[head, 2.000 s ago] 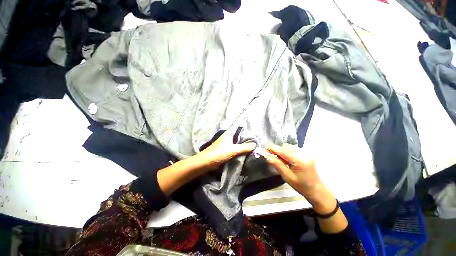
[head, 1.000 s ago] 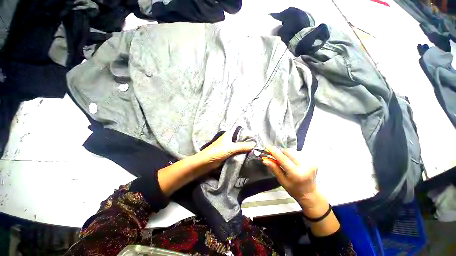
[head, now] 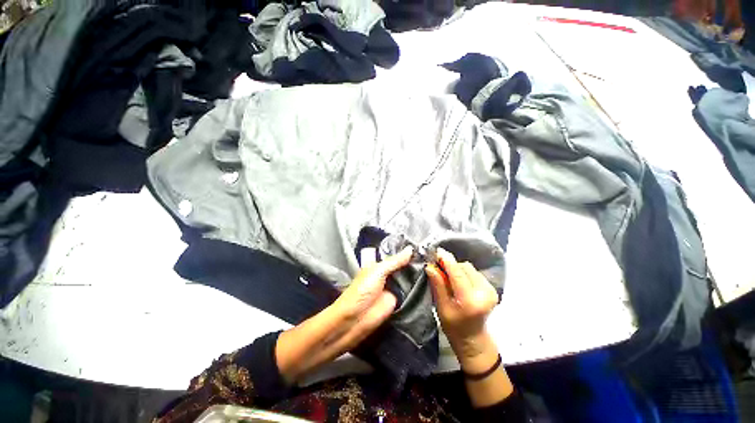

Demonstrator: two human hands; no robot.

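Note:
A grey garment with dark edges lies spread in front of me, with two white round patches on its left part. My left hand pinches a fold of it at the near edge. My right hand is closed around thread snips; only a little orange-red handle shows between the fingers. The blades point at the fold beside my left fingertips. Thread ends are too fine to tell. A dark band runs along the garment's near left edge, with a tiny white mark.
Heaped grey and black garments lie at the left, another bundle at the far side. A grey-blue sleeve or leg lies right. A red strip lies far right on the white table. Blue crates stand below.
The view has shifted, so the garment sits lower and further right. My hands have turned more upright, and the fold between them has changed shape.

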